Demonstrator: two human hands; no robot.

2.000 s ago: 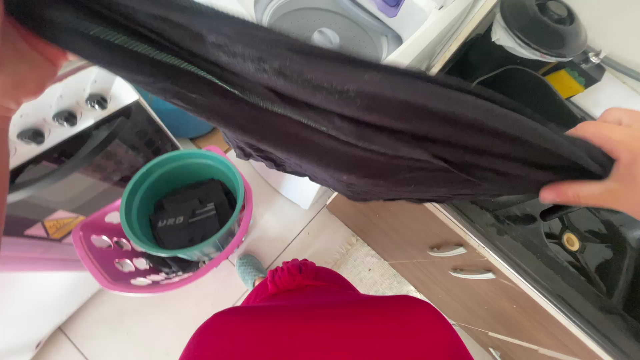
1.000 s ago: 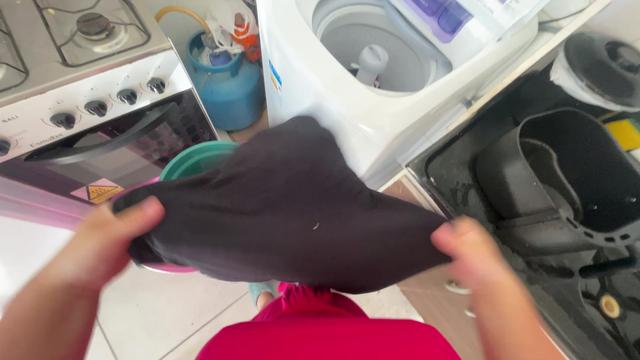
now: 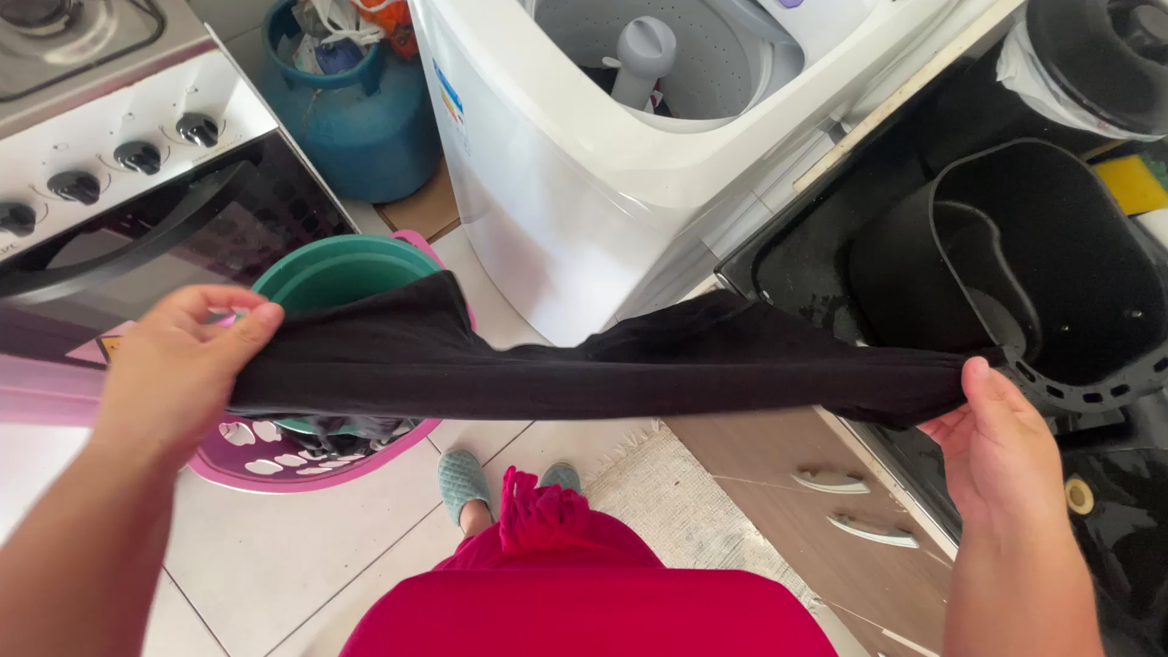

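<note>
A black cloth garment [image 3: 584, 388] is stretched sideways between my hands at waist height. My left hand [image 3: 187, 360] pinches its left end, above a green plastic bucket [image 3: 342, 265]. The right end is gripped by my right hand [image 3: 995, 438], near the black counter. Beneath the cloth, the bucket stands inside a pink perforated laundry basket [image 3: 319, 479], where more dark cloth [image 3: 351, 438] shows. The garment hides part of both containers. Behind it is an open top-loading washing machine [image 3: 566, 182] with a grey agitator [image 3: 646, 50] and some dark items in the drum.
At left stands a stove [image 3: 137, 155] with a blue gas cylinder [image 3: 356, 128] beside it. On the right, a black counter [image 3: 803, 246] holds an air fryer basket [image 3: 1031, 265], a lidded bin [image 3: 1095, 55] and a yellow sponge [image 3: 1131, 182]. Below are wooden drawers [image 3: 785, 493] and a rug [image 3: 684, 511].
The garment, hanging wider between my hands a second ago, is now drawn into a long narrow band. My hands are farther apart. The view has shifted since the earliest frame.
</note>
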